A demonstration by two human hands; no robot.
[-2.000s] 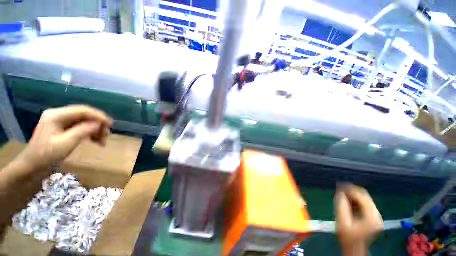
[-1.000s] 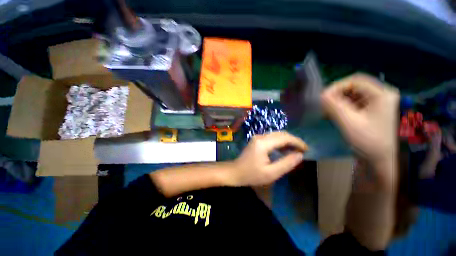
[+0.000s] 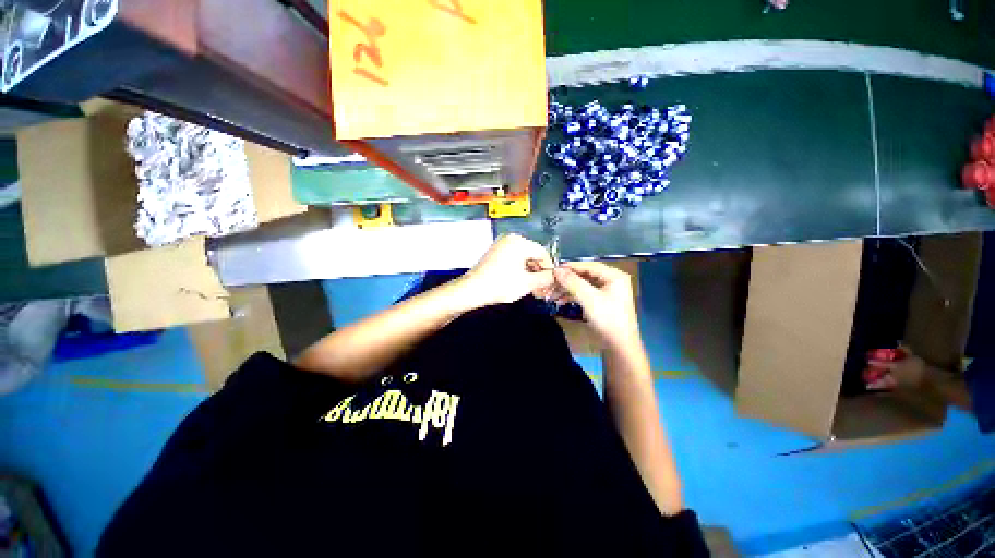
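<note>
My left hand [image 3: 511,270] and my right hand [image 3: 600,296] meet at the bench's front edge, fingertips almost touching. Both pinch a small, thin, shiny item [image 3: 554,257] between them; what it is cannot be told. A dark bluish thing shows just below the fingers, partly hidden by them. A loose pile of shiny metal rings [image 3: 616,158] with dark insides lies on the green bench beyond my hands.
The orange control box [image 3: 436,71] and grey press [image 3: 218,55] stand left of the rings. Yellow button boxes [image 3: 373,215] sit behind a pale strip [image 3: 355,253]. A carton [image 3: 68,196] holds white parts [image 3: 191,180]. Right, a person's hand holds a red part [image 3: 884,365] over a carton [image 3: 802,338].
The view has tilted down and shifted right. My hands, apart before, have come together at the bench edge around the small item. The right hand has come down and left.
</note>
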